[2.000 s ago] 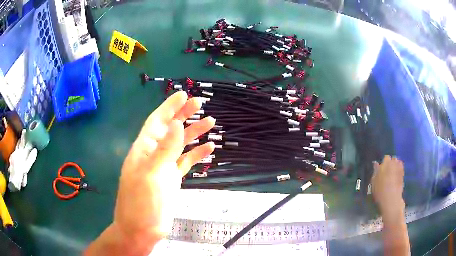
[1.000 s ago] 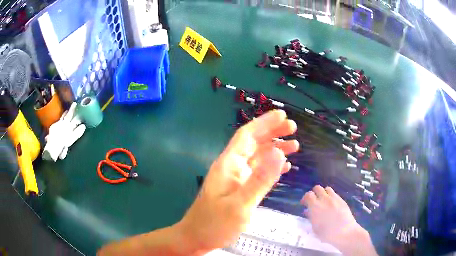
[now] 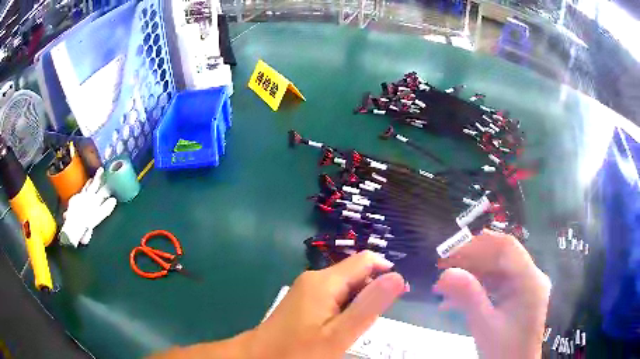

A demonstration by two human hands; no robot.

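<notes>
My right hand (image 3: 509, 284) holds a cable harness near two white printed labels (image 3: 455, 242); a blurred red wire end shows above them. My left hand (image 3: 326, 301) is beside it, thumb and fingers curled close together; whether it grips part of the cable cannot be told. Behind the hands lies the main pile of black cables (image 3: 414, 207) with red wires and white labels at the ends. A second pile (image 3: 449, 109) lies farther back. A white paper sheet (image 3: 414, 340) is partly hidden under the hands.
Orange-handled snips (image 3: 158, 256) lie at left. Behind them are a blue bin (image 3: 189, 133), perforated basket (image 3: 144, 84), teal roll (image 3: 123, 180), white gloves (image 3: 88, 210) and yellow-handled tool (image 3: 35, 224). A yellow sign (image 3: 274, 85) stands at the back. More cables (image 3: 572, 242) lie at right.
My right hand has risen from the pile's near edge and now holds a labelled cable. My left hand has lowered and its fingers have curled. Earlier the view also turned left.
</notes>
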